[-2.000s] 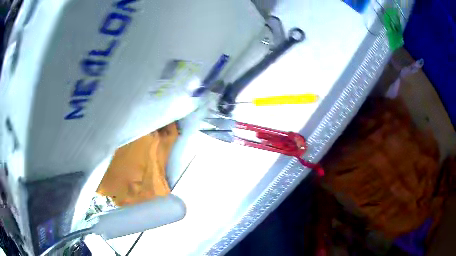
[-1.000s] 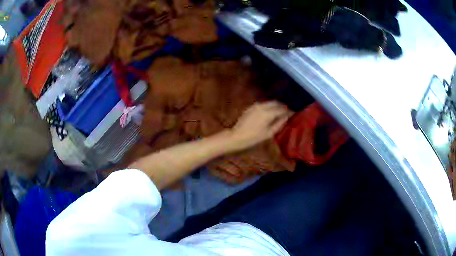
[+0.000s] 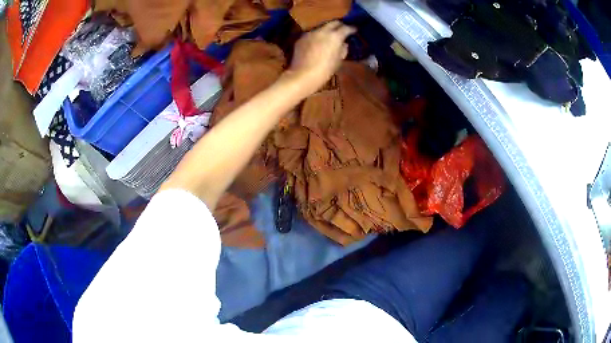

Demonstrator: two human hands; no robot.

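Observation:
My left hand [image 3: 323, 52] is bare and reaches from the lower left over the heap of brown fabric pieces [image 3: 352, 134], beside the table edge. Its fingers are bent down at the dark gap behind the heap. The fingertips are partly hidden, so whether they hold anything cannot be told. The brown pieces lie layered and loose below table height. A shiny red plastic bag [image 3: 450, 179] lies against their right side. My right hand is not in view.
The white table [image 3: 529, 144] curves down the right, with a measuring tape along its edge and dark pieces [image 3: 512, 50] on top. At left are a blue bin [image 3: 124, 120], a red ribbon [image 3: 181, 77] and another blue container [image 3: 40, 288].
My left hand has moved up and away from beside the red bag to the far side of the brown heap. The earlier view of the sewing machine, red snips and yellow stick is gone.

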